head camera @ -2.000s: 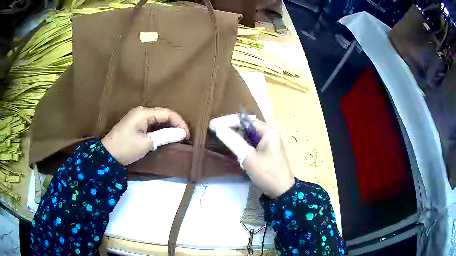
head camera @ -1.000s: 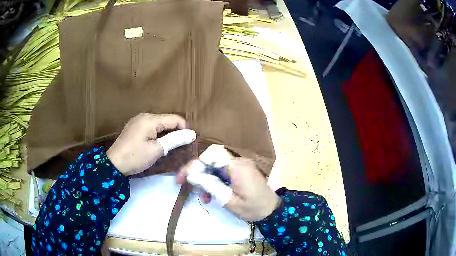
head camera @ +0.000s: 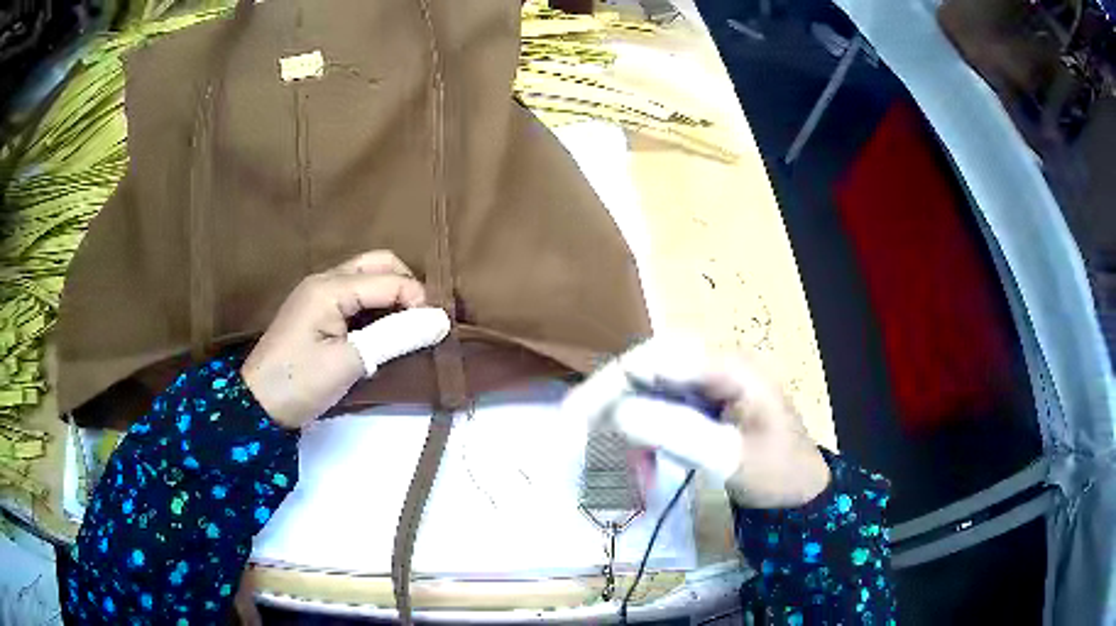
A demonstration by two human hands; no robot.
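Observation:
A brown tote bag (head camera: 355, 184) lies flat with its mouth towards me and a small cream label (head camera: 301, 65) near its top. My left hand (head camera: 337, 336), with a white thumb cover, pinches the bag's top edge beside the strap (head camera: 438, 245). The strap's lower part hangs over the table edge. My right hand (head camera: 722, 422), with white finger covers, is blurred, right of the bag mouth and off the bag. It is closed around a dark, blurred tool, apparently the thread snips (head camera: 671, 394). The blades cannot be made out.
Yellow-green strips (head camera: 61, 232) lie heaped left of and behind the bag. A white sheet (head camera: 355, 501) is under the bag. A grey woven strip (head camera: 611, 475) with a metal clasp (head camera: 611, 556) and a dark cord lie at the front edge. A red panel (head camera: 924, 281) stands right.
The bag has shifted left and slightly up in view. My right hand moved in to the strap at the bag mouth, then away to the right. My left hand stays on the bag edge.

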